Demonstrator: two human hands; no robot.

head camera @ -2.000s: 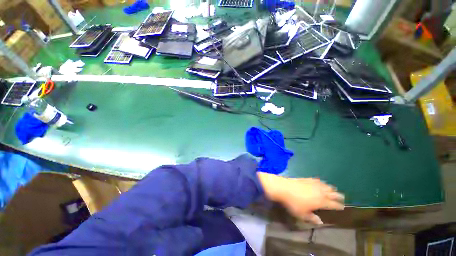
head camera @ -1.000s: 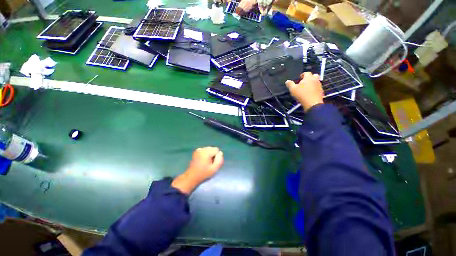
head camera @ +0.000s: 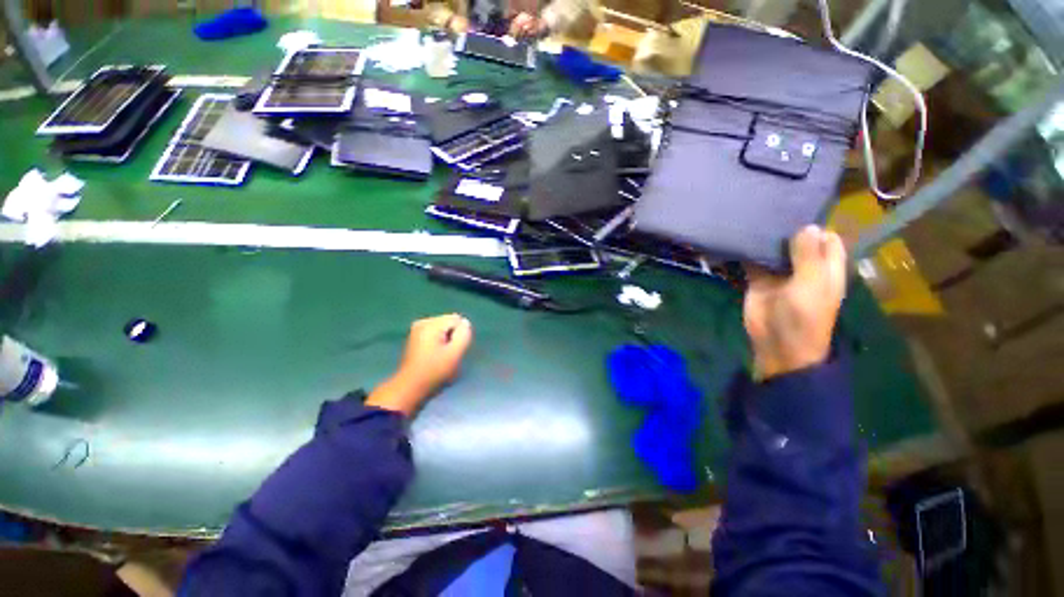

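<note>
My right hand (head camera: pixel 799 301) grips the lower edge of a solar panel (head camera: pixel 712 192), held up at the right with its dark grey back and black junction box (head camera: pixel 778 147) facing me. Dark cable lines cross the back. My left hand (head camera: pixel 432 356) is a loose fist above the green bench, with nothing visible in it. A bright blue cloth (head camera: pixel 663 414) lies crumpled between my hands. A long black corded tool (head camera: pixel 488 286) lies ahead of my left hand, next to a small white scrap (head camera: pixel 638 297).
The panel pile (head camera: pixel 572 163) lies behind the held panel, with more panels (head camera: pixel 309 84) along the far left. A bottle (head camera: pixel 26 371) and small black cap (head camera: pixel 140 330) are at the left. Another person's hands (head camera: pixel 527 23) show at the far edge. A metal post stands right.
My right hand has gone from reaching into the pile to holding a panel raised at the right. The blue cloth has come out from behind my right sleeve. My left hand stays a fist.
</note>
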